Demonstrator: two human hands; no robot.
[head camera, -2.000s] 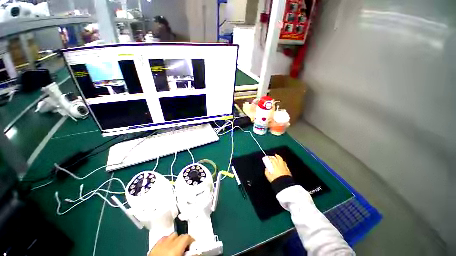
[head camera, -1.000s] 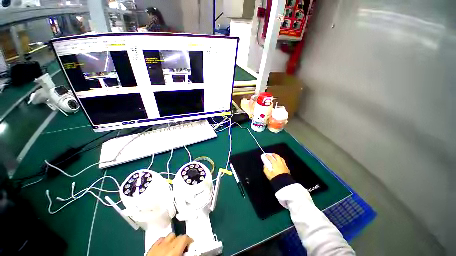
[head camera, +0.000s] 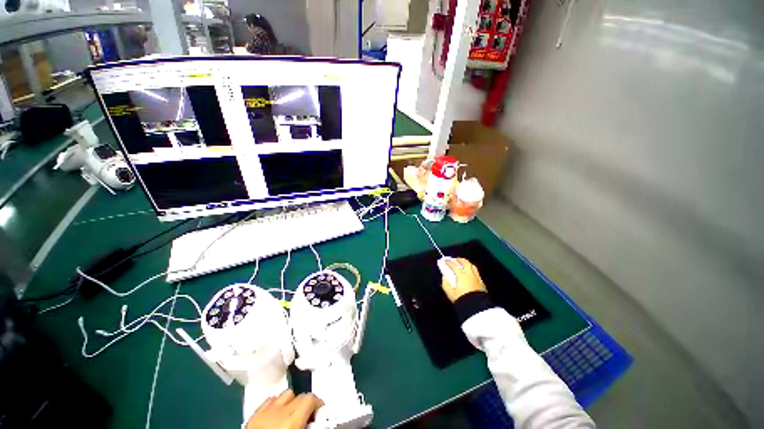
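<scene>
Two white security cameras stand side by side in front of the keyboard, the left one and the right one, their dark round faces with rings of dots turned up. My left hand, cut off by the bottom edge, lies at the lower part of the cameras; its fingertips reach between the two bases. My right hand lies over the white mouse on the black mouse pad. The monitor shows two live panes above two dark ones.
The white keyboard lies under the monitor. White cables tangle at the left. A pen lies beside the pad. A red-topped bottle and an orange-white jar stand behind it. Another camera is far left; a person is behind.
The view has shifted slightly. The upper left pane, bright blue two seconds ago, now shows a darker room picture. Both hands and both cameras stay in place.
</scene>
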